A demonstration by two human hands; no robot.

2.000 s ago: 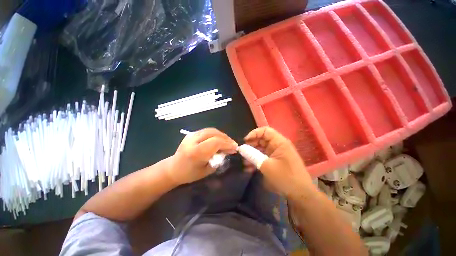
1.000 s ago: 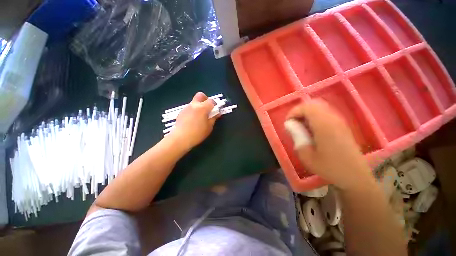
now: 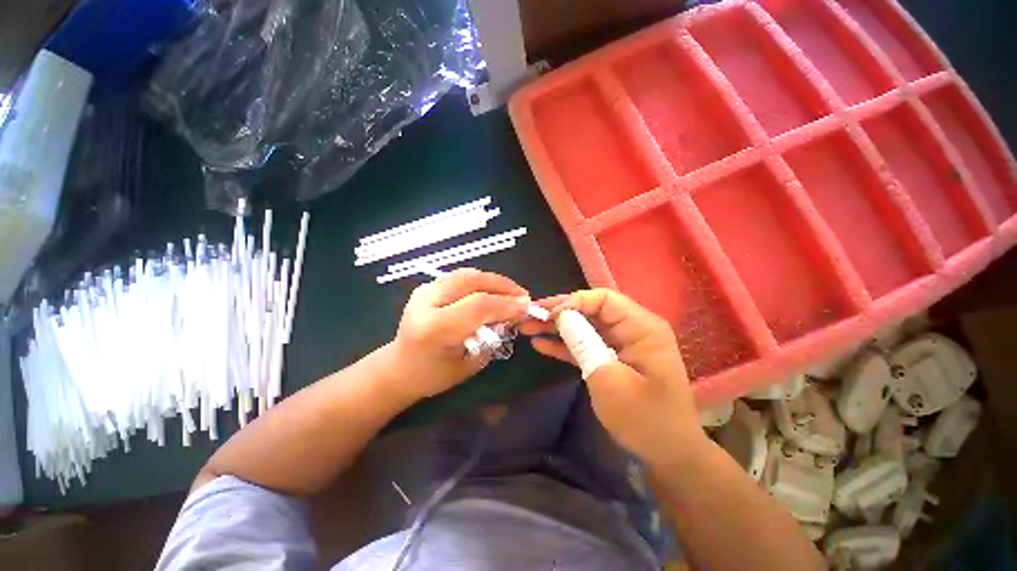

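My left hand (image 3: 457, 329) is closed around several white rods, whose ends (image 3: 488, 341) stick out below the fingers. One rod end (image 3: 538, 312) shows at its fingertips. My right hand (image 3: 611, 340), with a white wrap (image 3: 584, 344) on one finger, meets that rod end with its fingertips; any tiny part pinched there is too small to tell. A small row of white rods (image 3: 429, 231) lies on the green bench top just beyond my left hand. A large heap of white rods (image 3: 156, 346) lies at the left.
A red tray (image 3: 669, 184) with rectangular compartments is at the right, tiny dark bits in its near ones. Off-white moulded housings (image 3: 864, 485) are heaped below it. A crinkled clear bag (image 3: 301, 95), a blue bin (image 3: 117, 39) and a translucent tub (image 3: 42, 156) are at the back left.
My left hand has come back from the small row with rods in it. My right hand has left the tray's near compartment and moved left to meet it. The row now has a gap.
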